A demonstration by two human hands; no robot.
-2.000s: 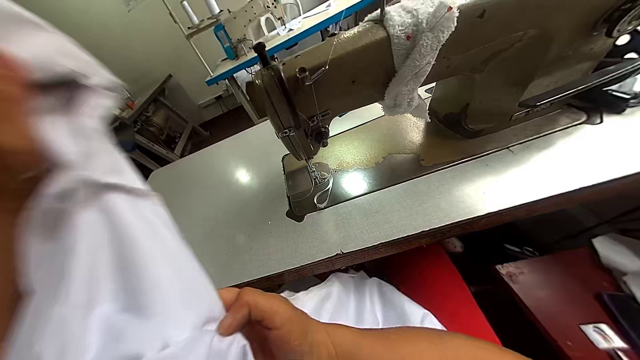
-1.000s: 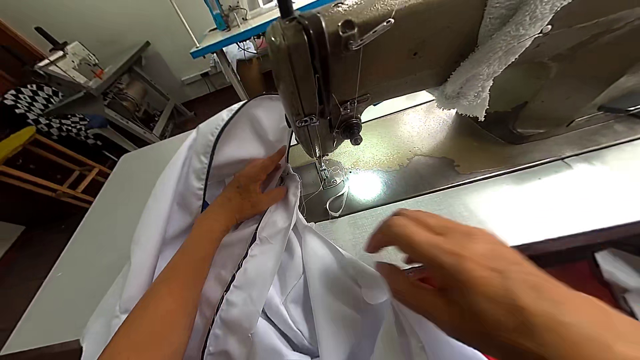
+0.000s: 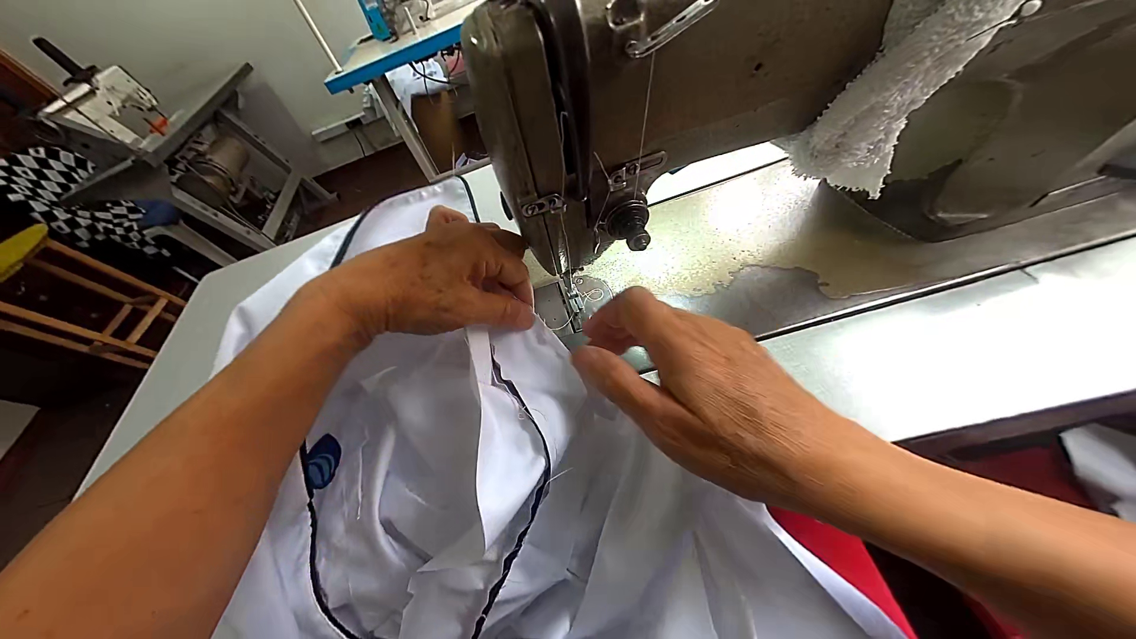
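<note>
A white fabric garment with dark piping (image 3: 524, 444) lies bunched over the near left of the sewing table. My left hand (image 3: 444, 275) pinches its folded edge just left of the presser foot (image 3: 575, 300). To the right of the foot is my right hand (image 3: 701, 390), thumb and forefinger apart, with nothing seen between them; its other fingers are curled. The head of an industrial sewing machine (image 3: 532, 133) stands above, threaded down to the needle. Loose thread (image 3: 593, 291) loops beside the foot. No fabric is seen under the foot.
A white terry cloth (image 3: 865, 115) hangs on the machine arm. Red fabric (image 3: 834, 559) lies below the table's near edge. Behind are another sewing machine (image 3: 111, 102), a blue-edged table (image 3: 390, 62) and a wooden rack (image 3: 98, 311) at the left.
The garment, a blur at the left two seconds ago, now lies on the table near the needle. Since one second ago, my right hand has come closer to the presser foot.
</note>
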